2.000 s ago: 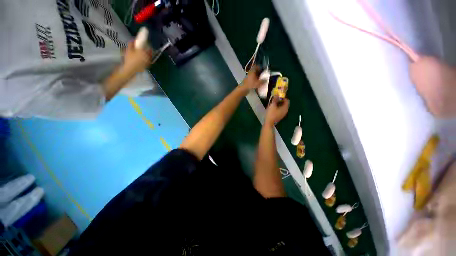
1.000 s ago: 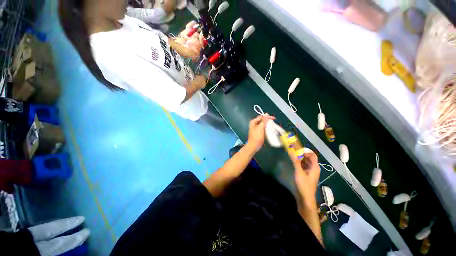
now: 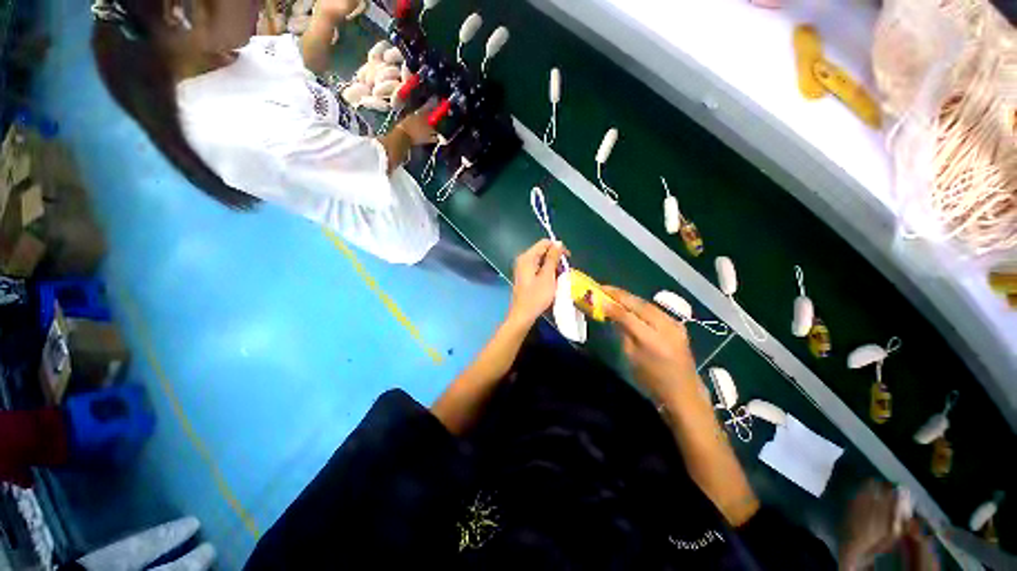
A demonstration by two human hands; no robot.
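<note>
A white product body (image 3: 569,308) hangs in front of me with its thin cord loop (image 3: 540,210) pointing up. My left hand (image 3: 538,279) pinches it at the loop end. A yellow printed piece (image 3: 588,297) lies against the body's right side. My right hand (image 3: 652,340) holds this yellow piece at its right end. The fingertips of my right hand are partly hidden. Whether the piece is fastened to the body, I cannot tell.
White bodies, some with yellow pieces, lie along the green belt (image 3: 641,100). A white paper sheet (image 3: 801,455) lies at lower right, near another person's blurred hand (image 3: 881,524). A coworker (image 3: 296,145) sits at left by a black jig (image 3: 480,139). Yellow strips (image 3: 834,78) lie on the shelf.
The view has shifted. The yellow piece has come from beyond the body's end to lie alongside it. The cord loop now stands up straighter. Another person's hand has appeared at lower right.
</note>
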